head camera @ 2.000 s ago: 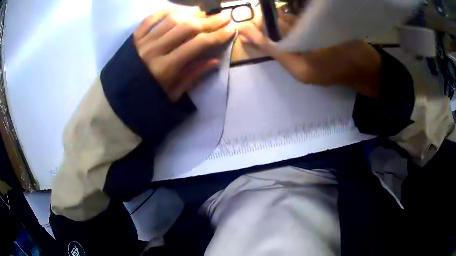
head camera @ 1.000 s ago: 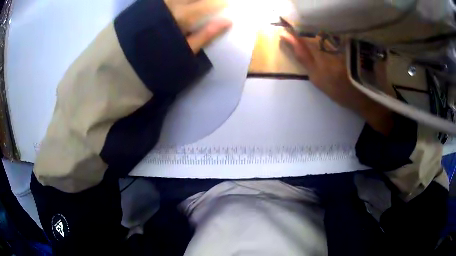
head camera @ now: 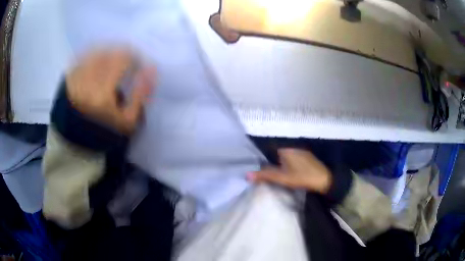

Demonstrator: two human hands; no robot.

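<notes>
A light grey-blue panel (head camera: 188,112) hangs from the white table over its front edge onto the lap, blurred by motion. My left hand (head camera: 109,86) is over its left part, blurred, with thumb and fingers apart; whether it grips the cloth I cannot tell. My right hand (head camera: 295,172) is below the table edge and pinches the panel's lower right corner between thumb and fingers. The cream machine bed (head camera: 326,30) is at the top, away from both hands.
The white table (head camera: 316,92) has a ruler scale along its front edge. Dark-handled tools (head camera: 433,97) lie at the right. Below the table at right are blue edges (head camera: 447,165) and beige cloth (head camera: 428,204). Light cloth (head camera: 23,173) hangs at the left.
Both hands have left the needle area. My right hand has moved down below the table edge, and my left hand down and left. The light panel now reaches the lap. The view has shifted.
</notes>
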